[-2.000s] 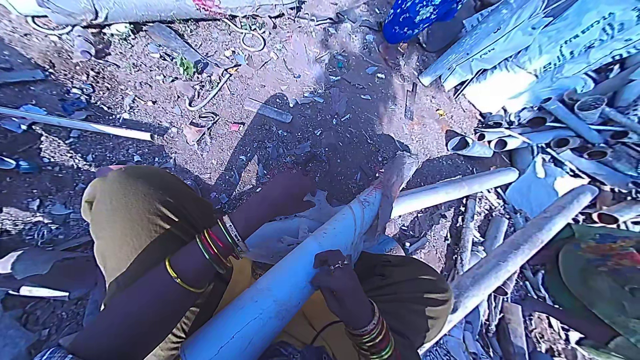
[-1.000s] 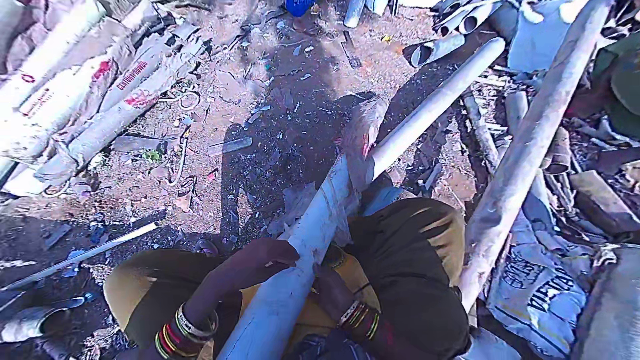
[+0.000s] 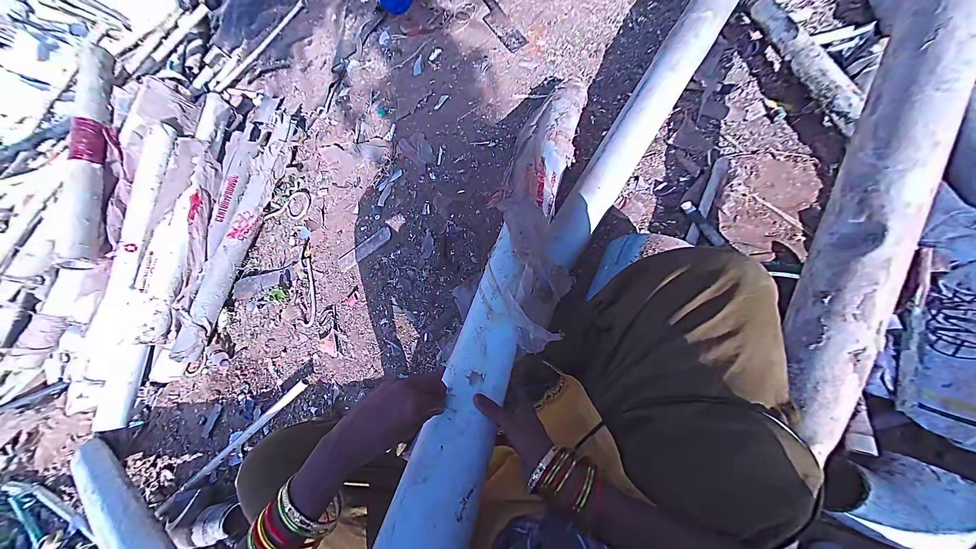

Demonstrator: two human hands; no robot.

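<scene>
A white plastic pipe (image 3: 465, 427) slants up across my lap, with torn plastic wrap (image 3: 526, 274) clinging to its upper part. My left hand (image 3: 415, 400) lies against the left side of the pipe, its fingertips partly out of sight. At the pipe's right side, my right hand (image 3: 515, 427) has the thumb on its surface and the other fingers hidden beneath or behind it. Both wrists wear bangles. Another white pipe (image 3: 640, 114) lies just beyond, to the right of the wrapped end.
Wrapped pipes (image 3: 206, 252) are piled at the left. A thick dirty pipe (image 3: 877, 213) runs along my right side, beside a printed sack (image 3: 945, 335). Scraps litter the ground, including a flat strip (image 3: 366, 248). A thin rod (image 3: 236, 442) lies near my left knee.
My left hand has moved from across the top of the pipe to its left side. Two seconds ago my left forearm reached across the pipe. The view has swung left.
</scene>
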